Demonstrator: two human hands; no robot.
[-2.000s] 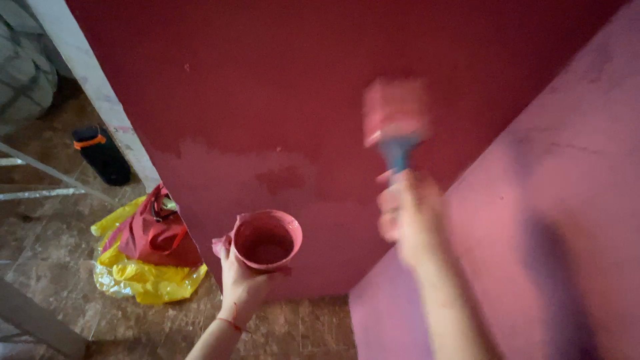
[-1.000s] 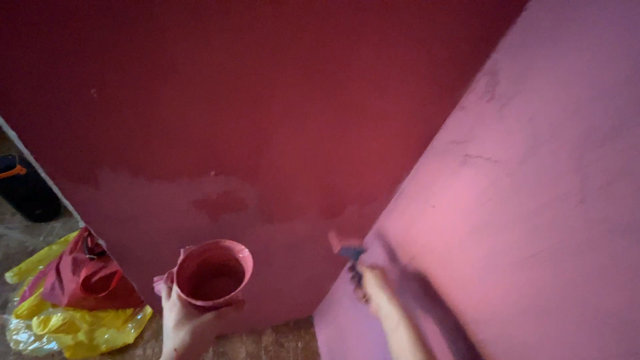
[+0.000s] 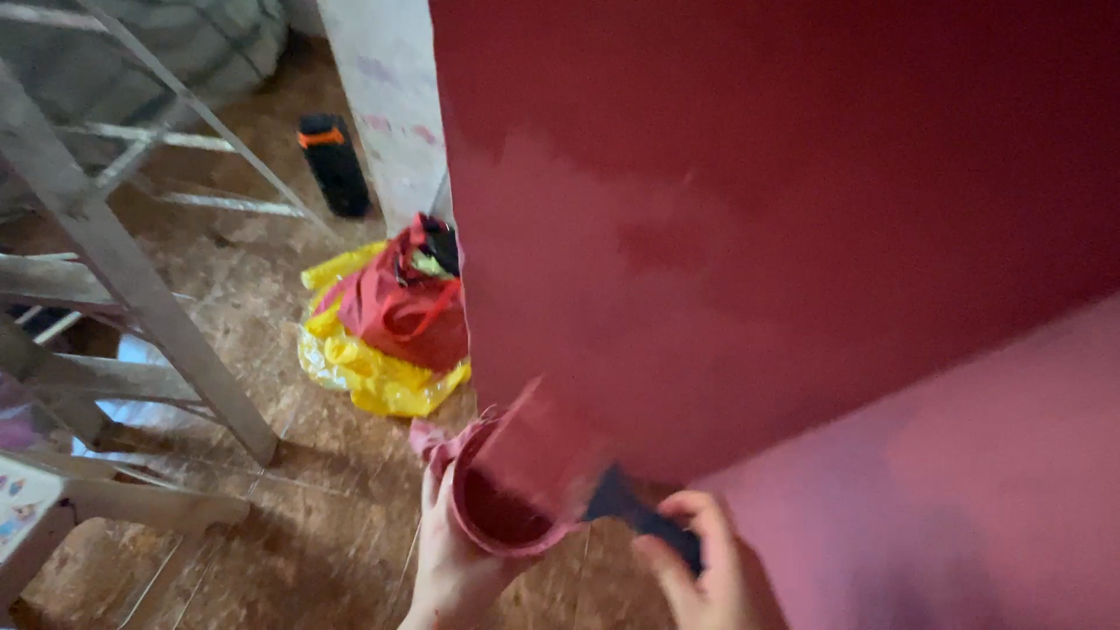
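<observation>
My left hand (image 3: 459, 551) holds a round paint pot (image 3: 499, 516) with a paint-smeared rim and dark red paint inside; a pinkish cloth or rag (image 3: 433, 440) sits at its upper left edge. My right hand (image 3: 704, 556) grips the dark handle of a wide paintbrush (image 3: 560, 446). The brush's red-coated head is over the pot's mouth, slightly blurred; whether it touches the rim I cannot tell. Behind them stands a wall (image 3: 744, 219), dark red above with a lighter red area lower down, and a pink wall (image 3: 980, 472) meets it at the right.
A metal stepladder (image 3: 149, 297) stands on the brown tiled floor at left, with a light plastic stool (image 3: 105, 507) below it. Near the wall's edge lie a red bag (image 3: 411, 324) on yellow plastic (image 3: 385, 381) and a black object with an orange band (image 3: 337, 171).
My right hand has brought the brush from the corner between the walls to the pot. My left hand still holds the pot. The view has swung left, showing the ladder and stool.
</observation>
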